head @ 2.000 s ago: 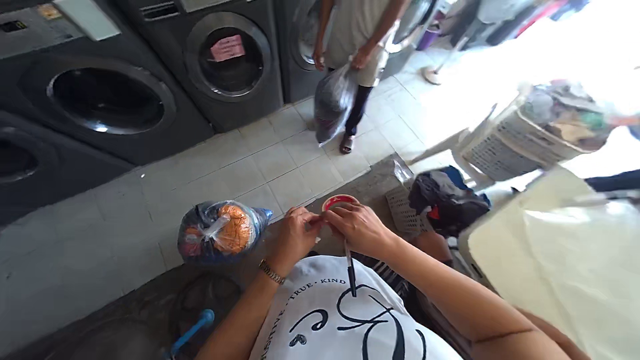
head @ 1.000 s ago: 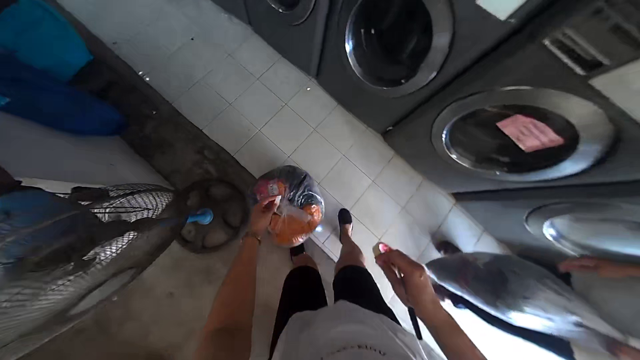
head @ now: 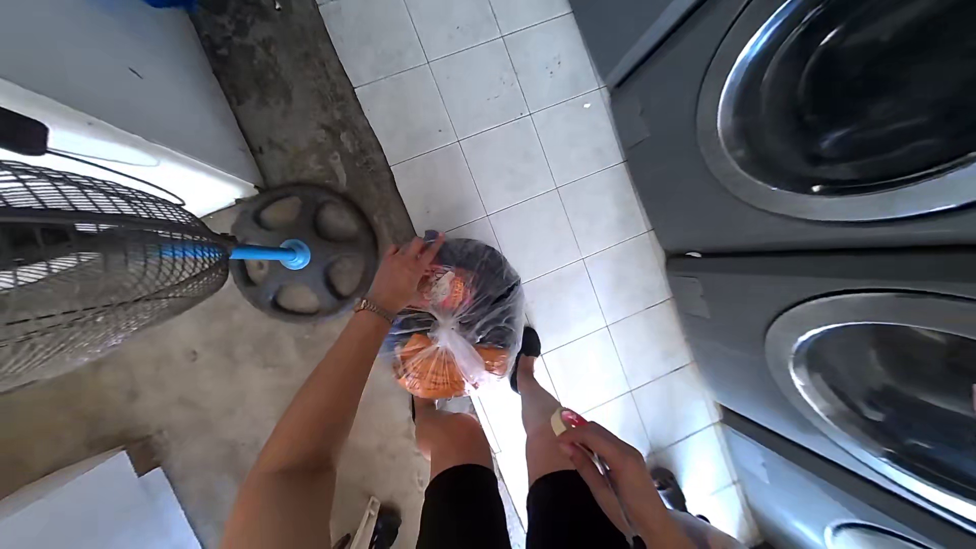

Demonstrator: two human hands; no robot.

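A knotted clear plastic bag [head: 457, 335] full of dark and orange fabric is in front of my legs, at the middle of the view. My left hand [head: 402, 276] rests with spread fingers on the upper left side of the bag. At the lower right, apart from the bag, my right hand [head: 610, 465] is closed on a roll of tape [head: 563, 421], pale at the edge and red inside. A thin dark strip or pen-like item runs down beside that hand.
Grey front-loading machines [head: 686, 229] with round glass doors line the right side. A standing fan with a mesh cage [head: 99, 267] and a round grey base [head: 351, 278] is at the left. White sheets or boards [head: 99, 507] lie at the lower left. Pale floor tiles [head: 488, 160] meet rough concrete.
My hands, together on the red roll two seconds ago, are now apart. My left hand is on the bag, as one second ago. The view has swung strongly toward the fan.
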